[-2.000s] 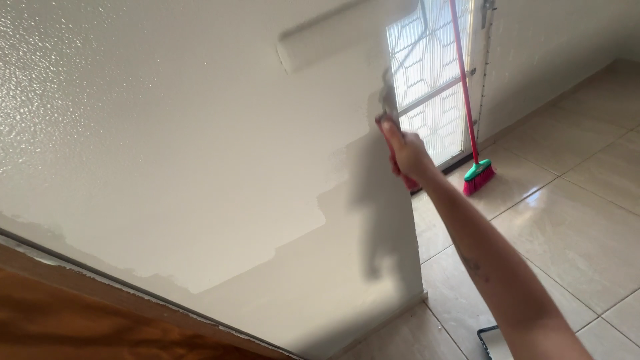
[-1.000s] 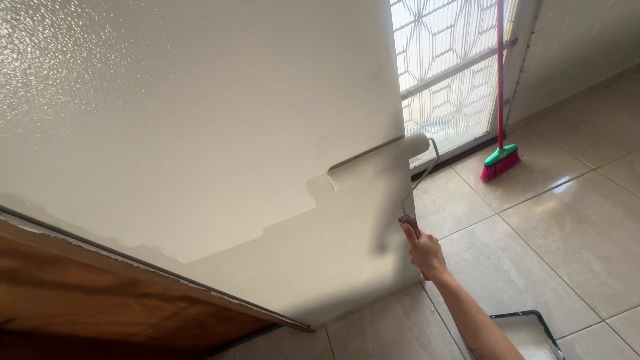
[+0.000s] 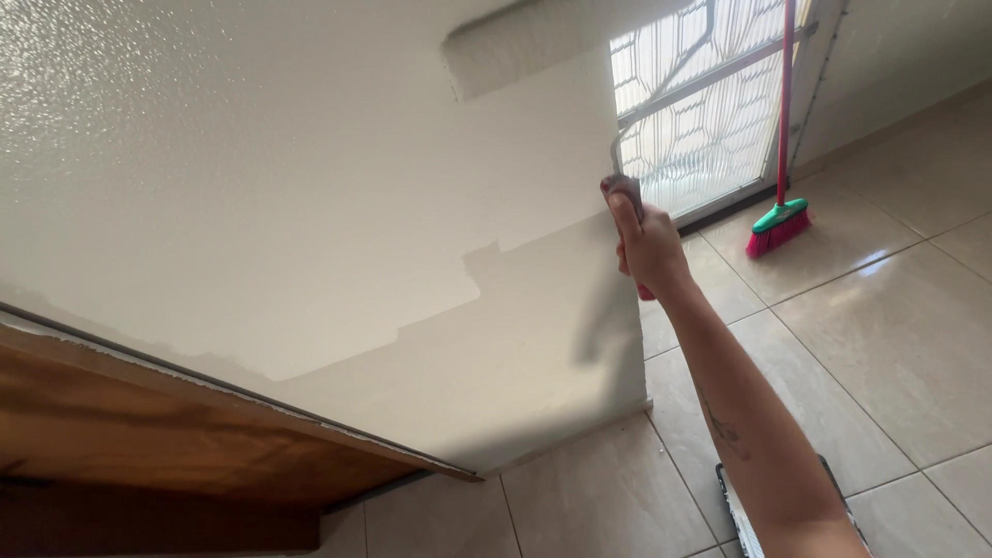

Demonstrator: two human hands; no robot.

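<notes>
My right hand (image 3: 647, 240) is closed around the red handle of a paint roller. The roller's wire frame (image 3: 674, 74) bends up over the glass door, and its pale sleeve (image 3: 527, 46) lies against the wall near the top of view, slightly blurred. Fresh, lighter paint covers the upper and left part of the wall (image 3: 310, 194); a stepped edge divides it from the darker lower strip (image 3: 496, 349). The hand's shadow falls on that strip. On the floor a paint tray (image 3: 732, 504) is partly hidden behind my forearm. My left hand is out of view.
A red-handled broom with a green head (image 3: 779, 221) stands by the patterned glass door (image 3: 697, 116). Brown wood (image 3: 155, 434) and a paint-marked frame edge (image 3: 232, 387) run along the lower left. Light floor tiles (image 3: 876, 341) extend on the right.
From one second ago, my right hand and the roller have moved up the wall, away from the stepped paint edge. The hand still holds the handle.
</notes>
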